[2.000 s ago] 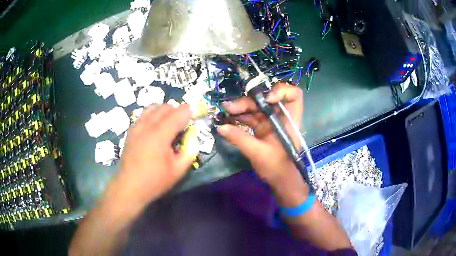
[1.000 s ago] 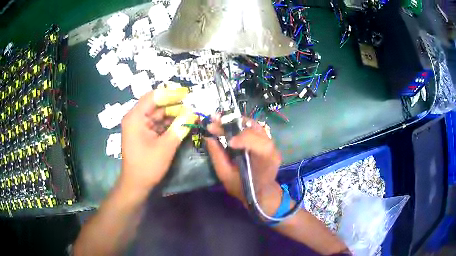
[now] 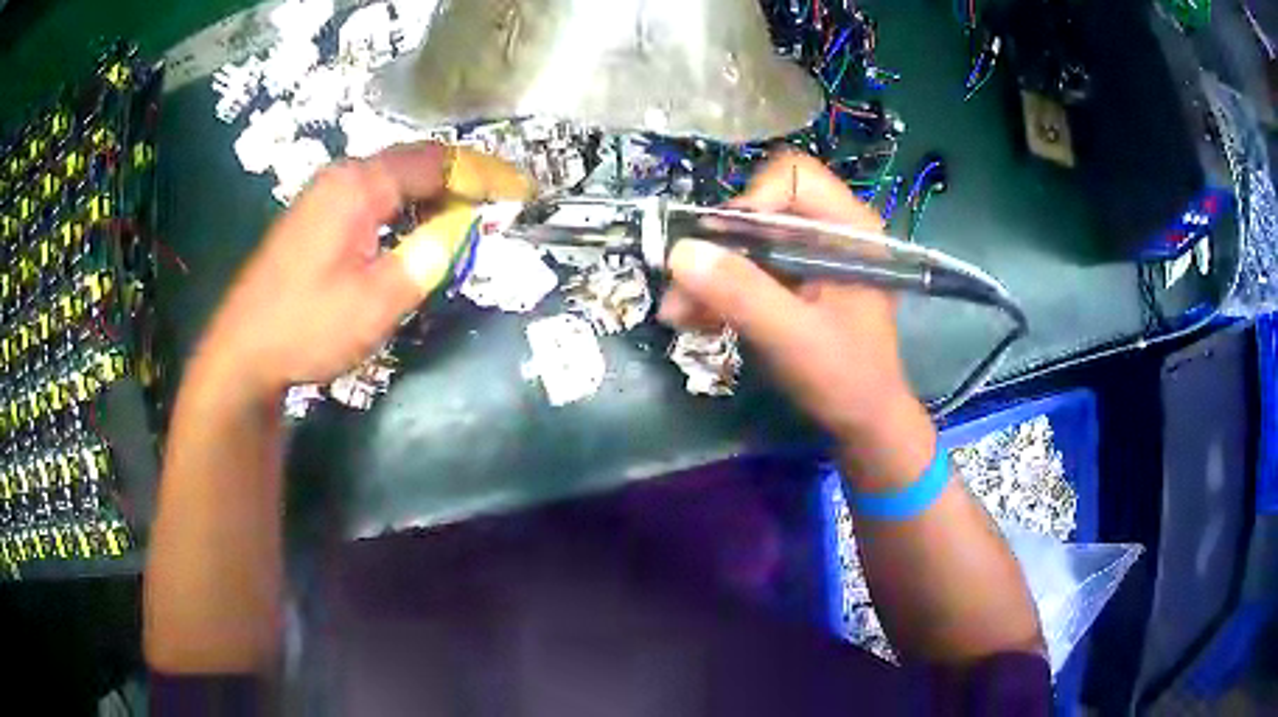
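My right hand (image 3: 785,280) holds the soldering iron (image 3: 827,252) nearly level, its metal tip pointing left toward my left fingers. My left hand (image 3: 337,252), with yellow finger cots (image 3: 484,174) on thumb and finger, pinches lead wires (image 3: 467,258), blue and green, at a small part mostly hidden by the fingers. A white plastic housing (image 3: 512,273) lies just below the iron's tip. Another white housing (image 3: 564,359) lies nearer me, and open housings with metal inside (image 3: 705,359) lie beside it.
A metal fume hood (image 3: 603,70) hangs over the pile. White housings lie at upper left, wired parts right of the hood. Circuit boards (image 3: 56,308) stand at far left. The soldering station (image 3: 1135,154) is at right, above a blue bin (image 3: 837,560) with a clear bag (image 3: 1086,581).
The iron has swung from steep to nearly level, its tip now at my left fingers. My left hand has moved up and left with the wires. Housings formerly behind the hands now show.
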